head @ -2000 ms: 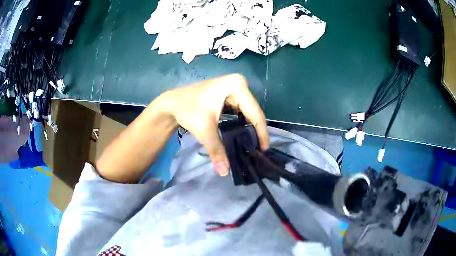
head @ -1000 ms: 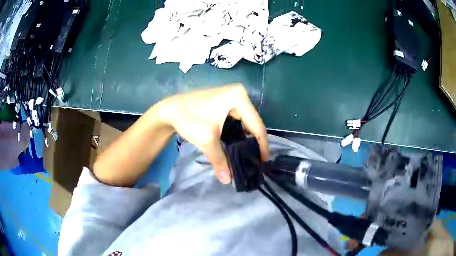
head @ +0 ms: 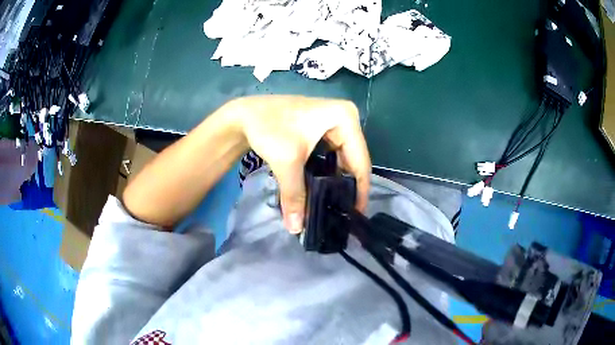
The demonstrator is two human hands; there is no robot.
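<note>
My left hand (head: pixel 297 145) grips a black controller box (head: pixel 330 214) above my lap, thumb on one side and fingers on the other. The box's end face points toward me, and black cables with red near their ends hang from it to the lower right. A sealant gun (head: pixel 539 283) with a smeared grey and black body lies at the right. Its dark cartridge (head: pixel 442 253) points left at the box end; the nozzle tip is hard to tell from the cables. My right hand is not visible. A blurred white connector (head: pixel 374 337) is at the bottom edge.
Crumpled white rags (head: pixel 324 37) with black stains lie on the green bench (head: pixel 431 108). A waiting box (head: pixel 558 64) with leads and white connectors (head: pixel 484 182) is at the right. Piled boxes (head: pixel 61 47) with tangled leads are at the left. An open carton (head: pixel 94 182) stands below left.
Compared with one second ago, the gun's rear body has tilted lower and the cables now cross in front of the cartridge. The box has moved slightly up. The right hand's blurred part has left view.
</note>
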